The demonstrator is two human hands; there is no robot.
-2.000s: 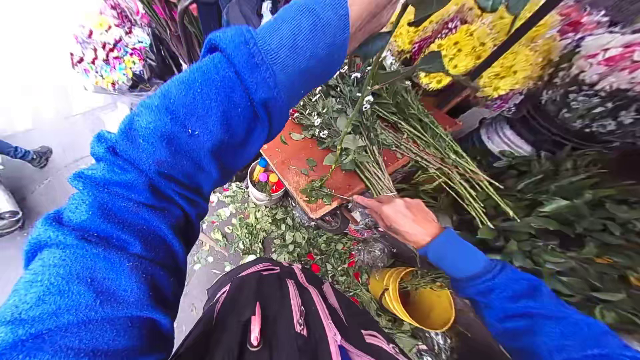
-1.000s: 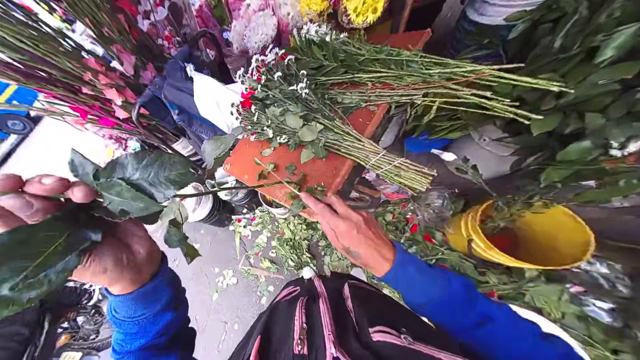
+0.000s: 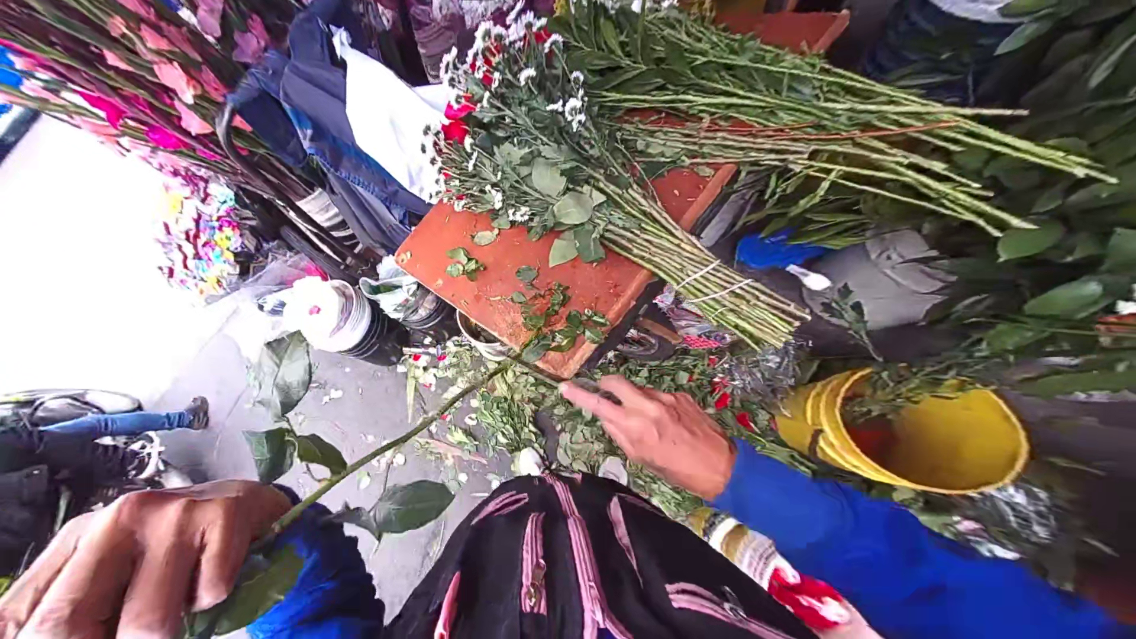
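Note:
My left hand, at the lower left, is closed around a long green leafy stem. The stem slants up to the front corner of an orange board. My right hand grips a thin, dark blade-like tool, whose far end meets the stem's upper end. Small cut leaves lie at that corner. A tied bunch of stems with white and red flowers rests across the board, its ends past the right edge. Behind it lies a looser pile of green stems.
Nested yellow buckets stand at the right. White buckets are left of the board. Leaf clippings litter the ground below. Pink flowers fill the upper left. A person's leg shows at far left.
My left hand has moved down toward the lower left, still holding a leafy stem. My right hand remains near the board's front corner. The view has swung since two seconds ago.

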